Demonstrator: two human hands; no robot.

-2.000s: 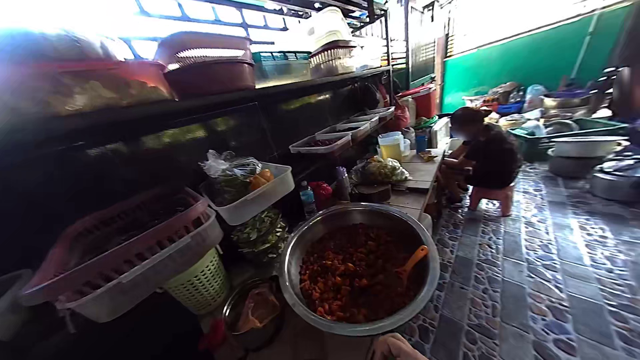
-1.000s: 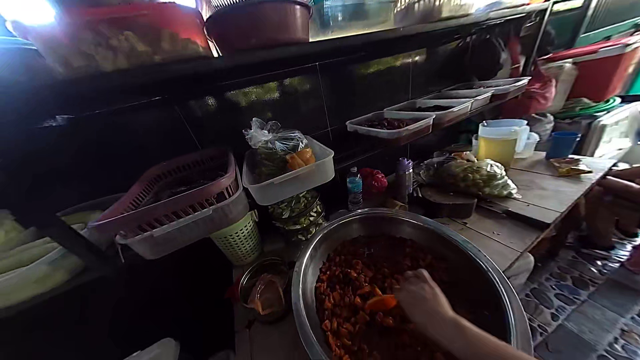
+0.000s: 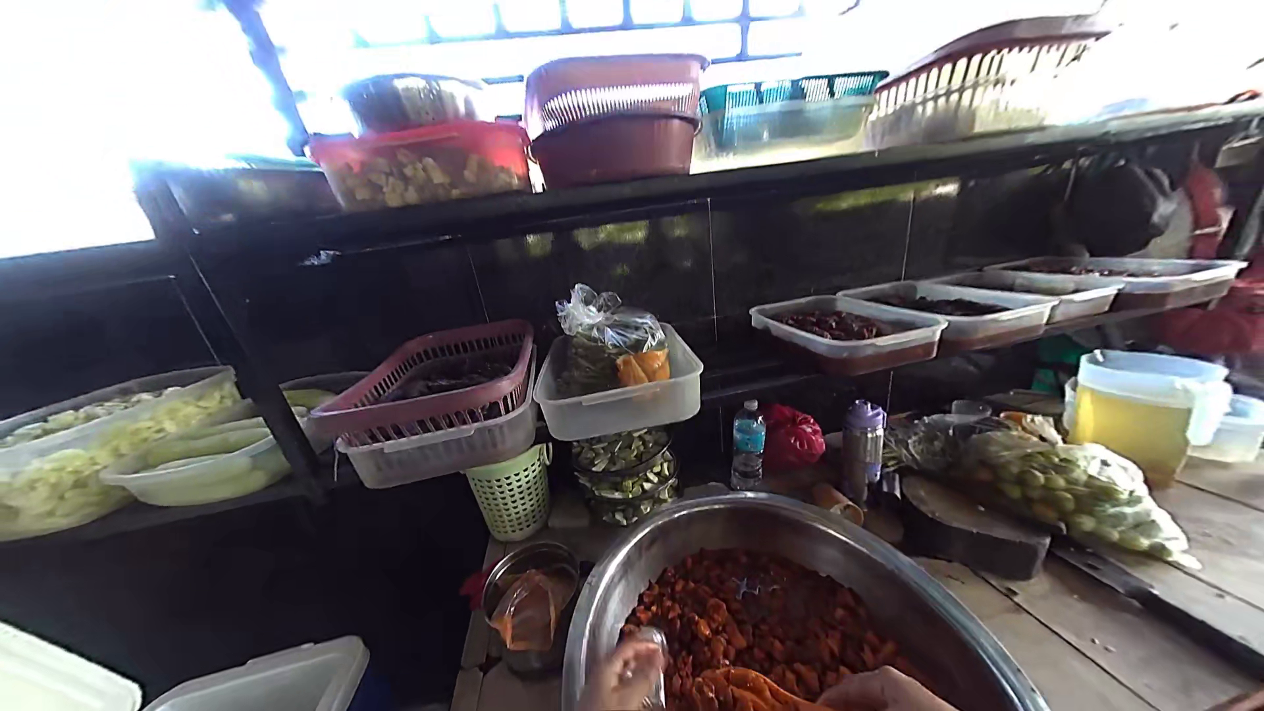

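Note:
A large steel basin (image 3: 810, 504) holds small reddish-orange chopped pieces (image 3: 780, 612) in dark red sauce. At its lower left, my left hand (image 3: 622, 676) grips a clear object (image 3: 652, 657), perhaps a plastic bag or cup; its lower part is cut off by the frame edge. My right hand (image 3: 884, 691) is at the bottom edge, its fingers at the right end of an orange scoop (image 3: 736, 683) lying among the pieces, coated with sauce. Between the hands lies the scoop's head. Both hands show only in part.
Left of the basin stands a steel pot (image 3: 533, 558) with an orange-stained plastic bag. Behind are a water bottle (image 3: 749, 444) and a tumbler (image 3: 863, 444). On the right are a wooden chopping block (image 3: 973, 528), a knife (image 3: 1106, 571) and bagged green produce (image 3: 1076, 494). Shelves hold food tubs (image 3: 849, 334).
The view has swung a lot toward the shelves. One second ago only a hand at the orange scoop showed over the basin; now my left hand is also in view with a clear object.

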